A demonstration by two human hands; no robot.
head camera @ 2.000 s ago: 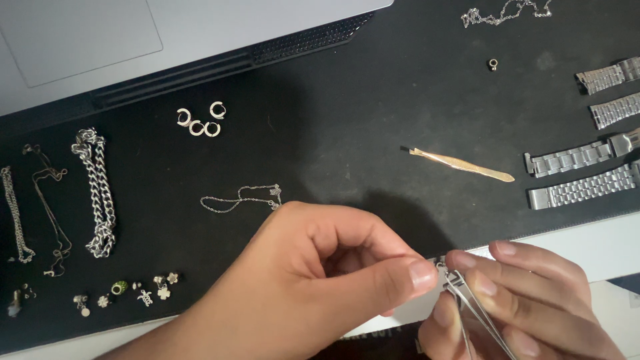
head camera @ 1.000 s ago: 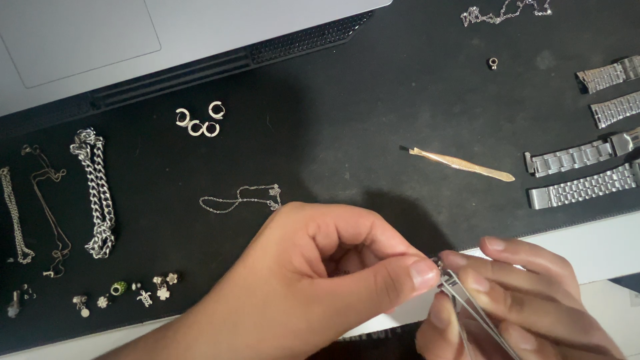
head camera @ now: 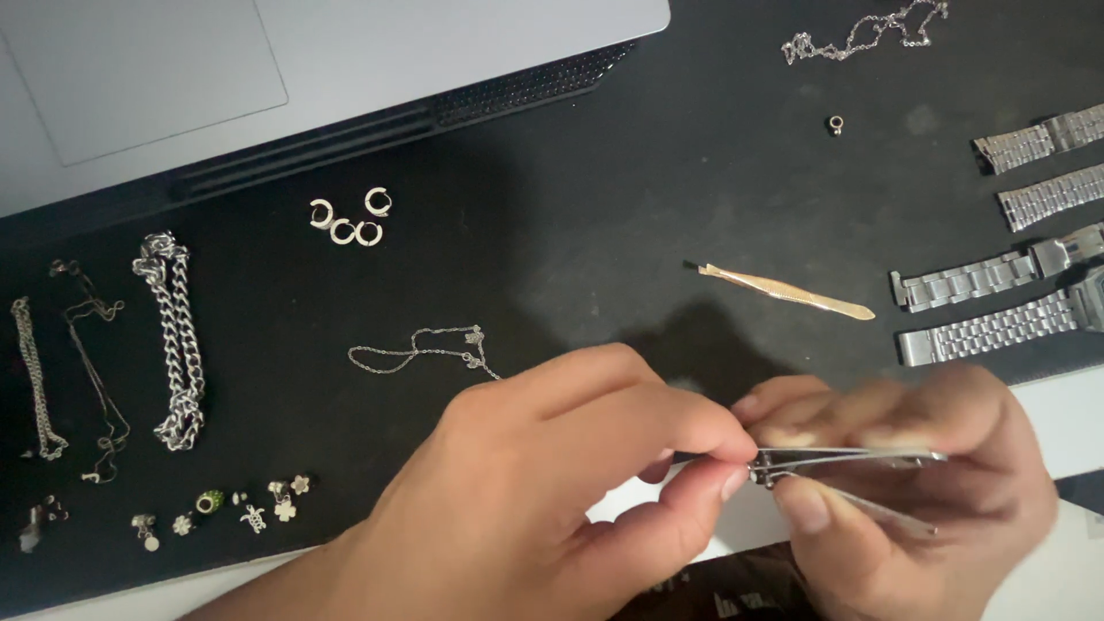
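A thin silver-coloured metal piece with long narrow arms (head camera: 854,457) is held between my hands at the lower right; its exact kind I cannot tell. The thumb and index finger of my left hand (head camera: 595,466) pinch its left end, where small metal parts show. My right hand (head camera: 914,492) grips it from the right, thumb below and fingers above, with the arms spread apart. Gold-coloured tweezers (head camera: 785,291) lie on the black mat above my hands. A fine silver chain (head camera: 388,352) rests just left of my left hand.
A laptop (head camera: 345,60) covers the upper left. Hoop earrings (head camera: 369,233), a thick curb chain (head camera: 179,345), finer chains (head camera: 34,379) and several charms (head camera: 253,517) lie leftward. Metal watch bands (head camera: 992,332) are at the right; a small ring-shaped charm (head camera: 836,126) and another chain (head camera: 862,39) lie above.
The fingers of my right hand have shifted on the metal piece. Its long arms pointed down to the right before and now lie closer to level, spread apart.
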